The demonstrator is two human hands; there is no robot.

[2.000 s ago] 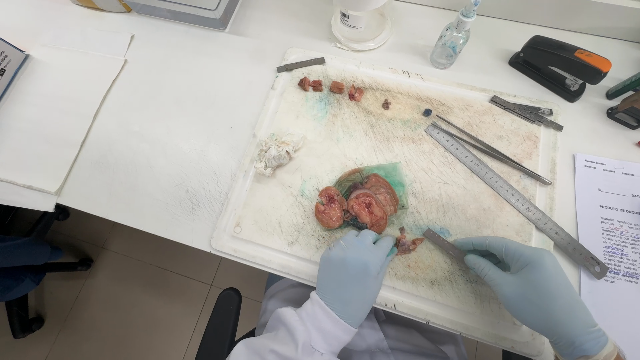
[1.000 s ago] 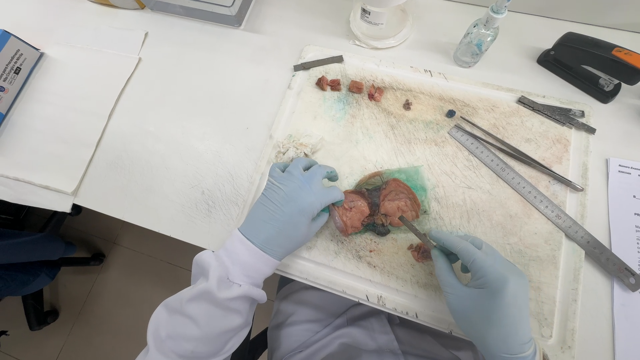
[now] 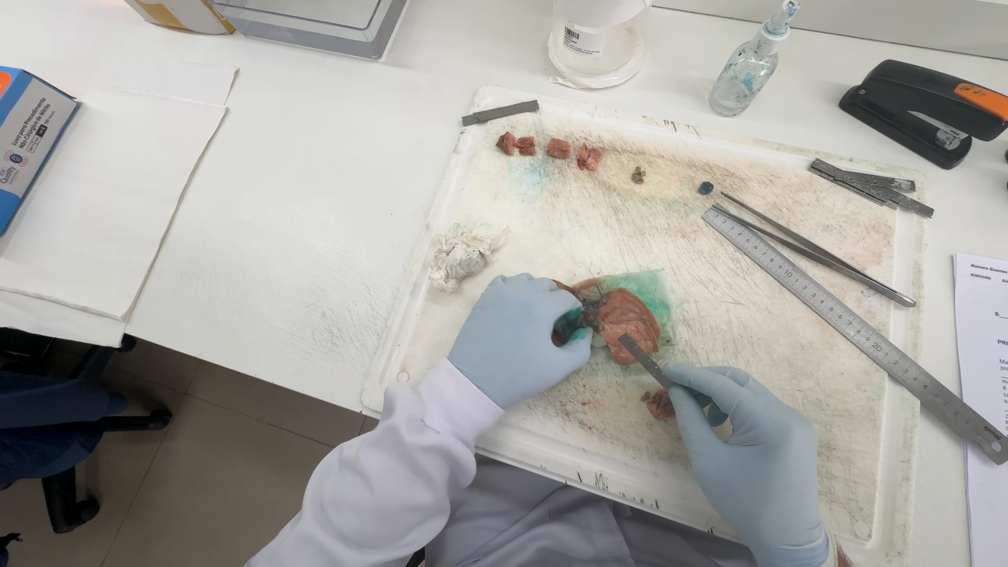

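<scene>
On a white, stained cutting board [image 3: 756, 331] lies a reddish-brown tissue specimen [image 3: 630, 319], partly on a green-stained piece of gauze [image 3: 650, 291]. My left hand [image 3: 520, 339], in a pale blue glove, grips the specimen's left side between thumb and fingers and hides part of it. My right hand [image 3: 748, 449], gloved too, holds a thin grey metal blade [image 3: 647, 361] whose tip touches the front of the tissue. Just under the blade is a small tissue fragment [image 3: 657, 404]. Several small tissue pieces [image 3: 559, 148] stand in a row near the board's back edge.
A steel ruler [image 3: 850, 327] and metal tweezers [image 3: 827, 253] lie at the right. Spare blades [image 3: 870, 187], another blade [image 3: 501, 113] and crumpled white material [image 3: 463, 253] rest on the board. Behind it are a spray bottle [image 3: 744, 75], a white container [image 3: 594, 47] and a black stapler [image 3: 917, 110].
My left hand has moved from the specimen's front to its left side. The blade has gone from beside the small fragment to the specimen.
</scene>
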